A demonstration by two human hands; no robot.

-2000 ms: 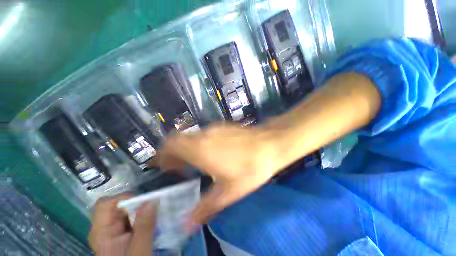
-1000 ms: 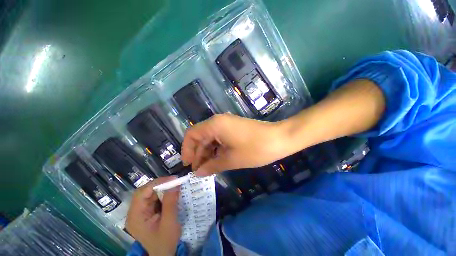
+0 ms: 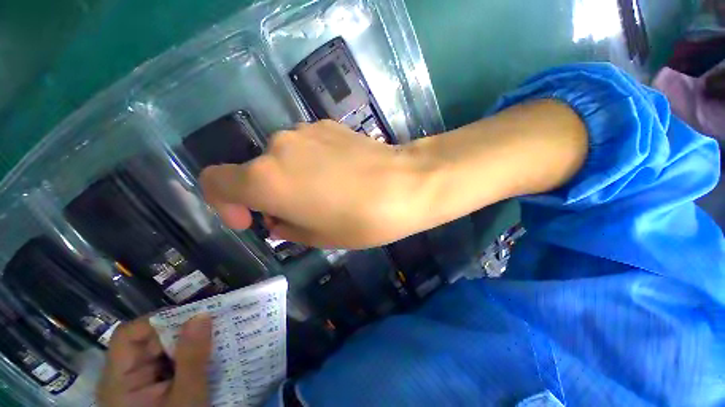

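Observation:
My left hand (image 3: 159, 362) holds a white label sheet (image 3: 242, 342) with rows of small black print, at the bottom left. My right hand (image 3: 318, 187) is over a black handset (image 3: 225, 143) in the clear blister tray (image 3: 143, 107), its fingertips low over the handset's lower part. Whether it holds a label is hidden. One handset (image 3: 338, 83) with a grey back lies to the right, partly under my right hand. Another handset (image 3: 139, 230) lies to the left, with a white patch and an orange mark. More dark handsets lie farther left.
The tray lies on a green mat (image 3: 485, 56). A lower row of dark handsets (image 3: 413, 258) is partly covered by my right arm and blue clothing. A bright reflection and a dark strip (image 3: 633, 28) are at the top right. Pinkish cloth (image 3: 695, 95) shows at the right edge.
My right hand has moved from the label sheet's top edge to over a handset. The sheet's top edge, bent over before, now lies flatter. The tray appears larger and farther left in view.

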